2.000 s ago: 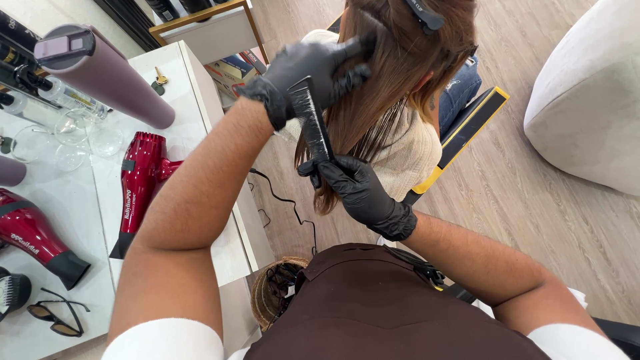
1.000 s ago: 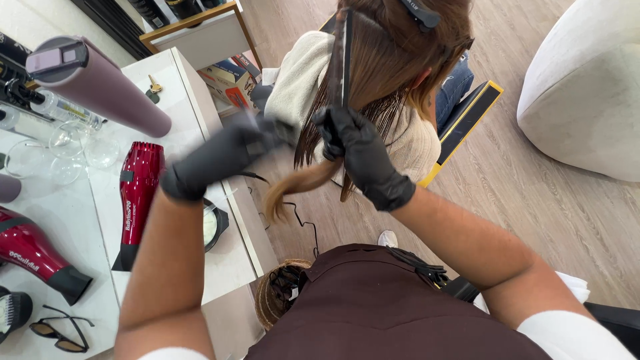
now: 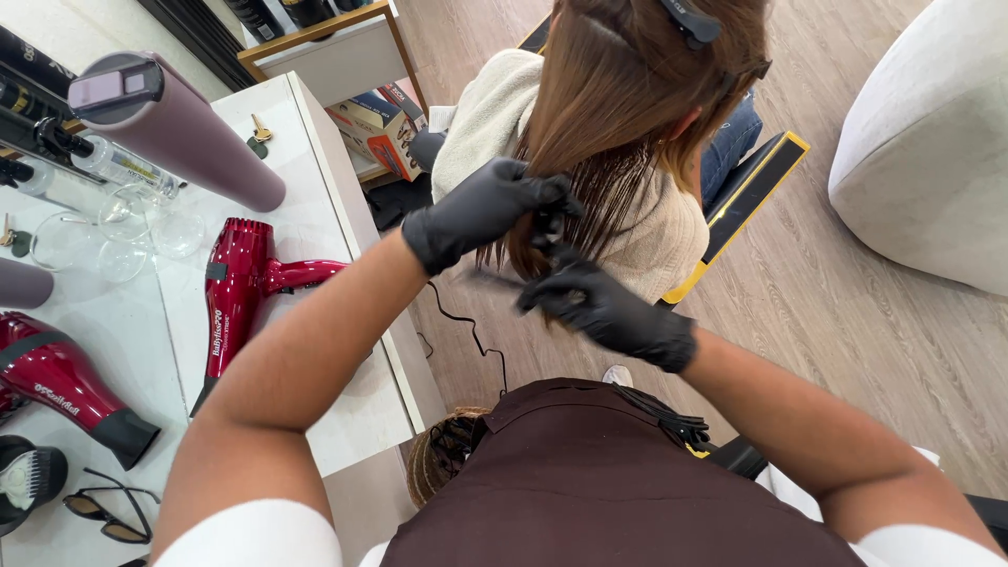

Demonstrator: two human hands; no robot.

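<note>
A seated person's long brown hair (image 3: 606, 87) hangs over a beige towel (image 3: 496, 102) on the shoulders. My left hand (image 3: 496, 209), in a black glove, is closed around a gathered strand near its lower part. Just below and to the right is my right hand (image 3: 602, 307), also gloved, with its fingers bent beside the same strand. A dark, blurred tool (image 3: 492, 282), perhaps the comb, extends left from my right hand's fingertips; its hold is partly hidden. A black hair clip (image 3: 693, 22) sits high in the hair.
On the white counter (image 3: 315, 157) at left lie a red hair dryer (image 3: 236, 291), keys (image 3: 261, 130) and sunglasses (image 3: 110, 504). A purple tumbler (image 3: 197, 150) stands there too. A woven basket (image 3: 437, 465) is below, a black chair armrest (image 3: 748, 197) at right, a cord (image 3: 472, 327) on the floor.
My left hand has moved from above the counter to the strand. My right hand has come down from higher on the hair, where the comb stood upright a second ago.
</note>
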